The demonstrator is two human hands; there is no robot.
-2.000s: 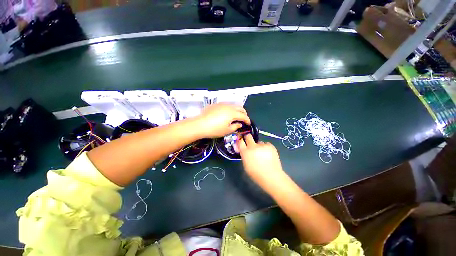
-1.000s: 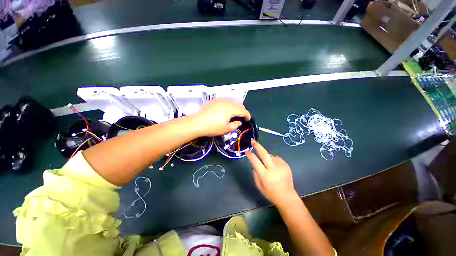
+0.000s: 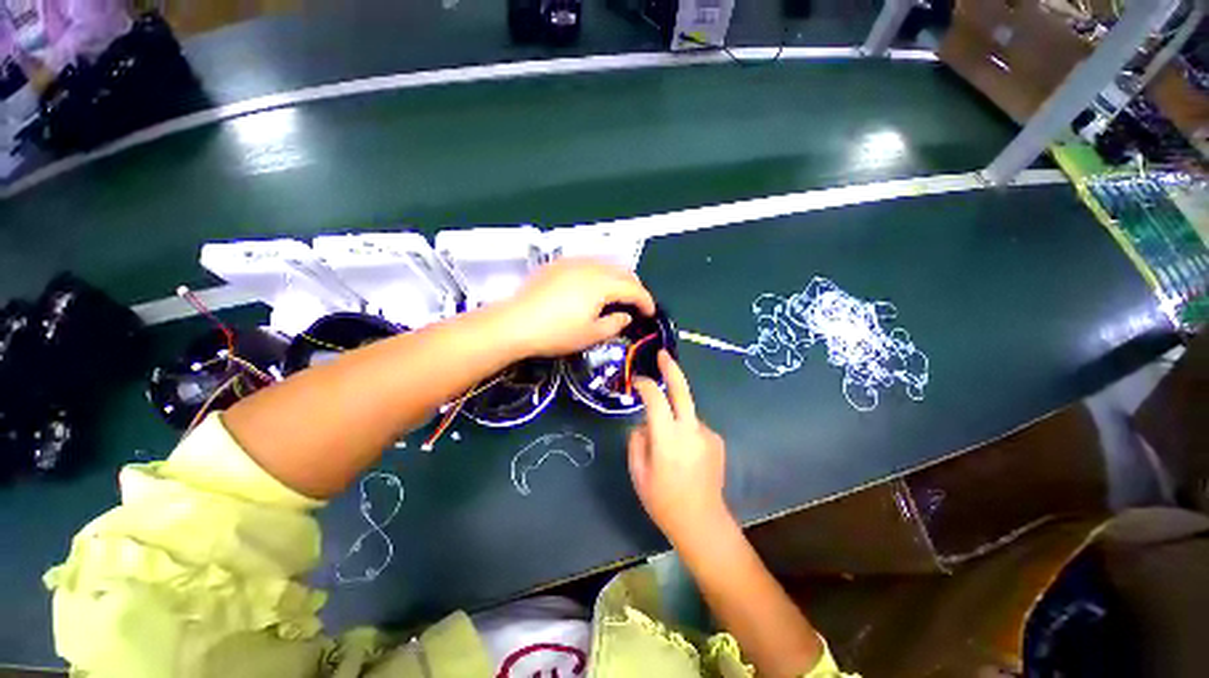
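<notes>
Four white bracketed housings (image 3: pixel 385 272) stand in a row with black round parts in front of them. The rightmost black round interior (image 3: pixel 603 374) faces up and shows small pale plugs and red and orange wires. My left hand (image 3: pixel 583 307) lies over its upper rim, holding the rim. My right hand (image 3: pixel 670 431) reaches to its right edge, with fingertips at the wires inside; whether they pinch a wire cannot be told. My left forearm hides part of the middle housings. Red and yellow wires (image 3: pixel 212 318) stick out of the leftmost black part.
A tangled heap of thin white cables (image 3: pixel 842 338) lies at right, beside a pale slim stick (image 3: pixel 712 342). Two curled white cables (image 3: pixel 550 453) lie in front. Black camera heads (image 3: pixel 47 371) are piled at left. Green circuit boards (image 3: pixel 1153 232) lie at far right. A person (image 3: pixel 66 33) is at upper left.
My right hand has drawn back from inside the rightmost black part, then moved in again, with its fingertips at the wires. My left hand has stayed at the rim.
</notes>
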